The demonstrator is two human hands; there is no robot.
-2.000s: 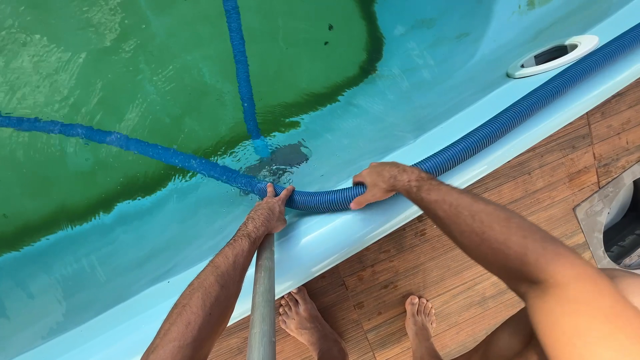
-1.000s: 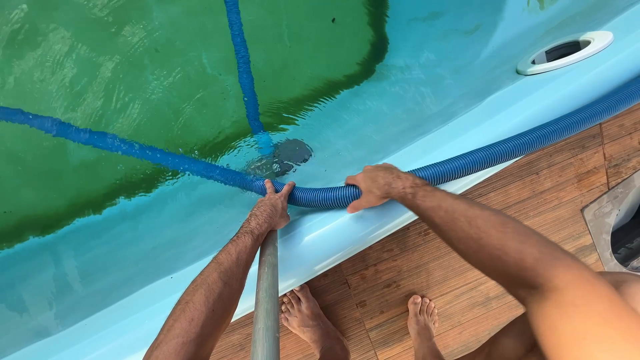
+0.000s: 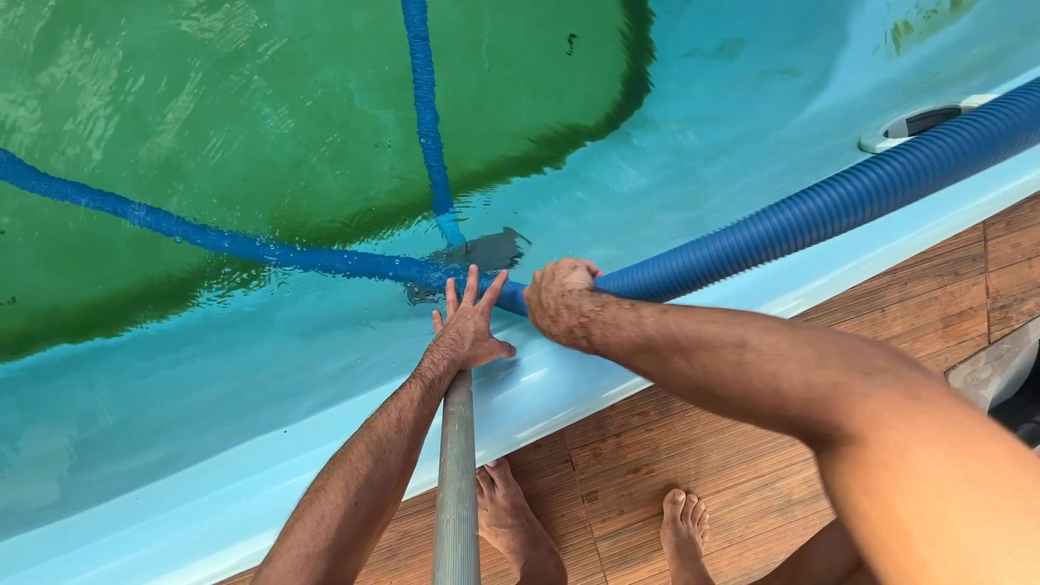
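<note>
A blue corrugated pool hose (image 3: pixel 780 227) runs from the upper right along the pool's edge, through my right hand (image 3: pixel 565 301) and on into the water at the left. My right hand is closed around it. My left hand (image 3: pixel 470 325) has its fingers spread, fingertips at the hose, with the wrist over the top of a grey ribbed pole (image 3: pixel 457 487). Whether the palm touches the pole cannot be told. Under the water just beyond my hands lies a dark, blurred object (image 3: pixel 491 248), with a second stretch of blue hose (image 3: pixel 426 114) leading to it.
The light blue pool rim (image 3: pixel 536 406) slants across the view, with green water (image 3: pixel 309 106) beyond. A white-framed opening (image 3: pixel 881 140) sits in the pool wall at right. My bare feet stand on wood-look decking (image 3: pixel 634 455); a grey-framed opening (image 3: pixel 995 370) lies at the right edge.
My left hand has opened its fingers from the hose. The hose on the right has risen and now partly covers the wall opening, which showed whole before.
</note>
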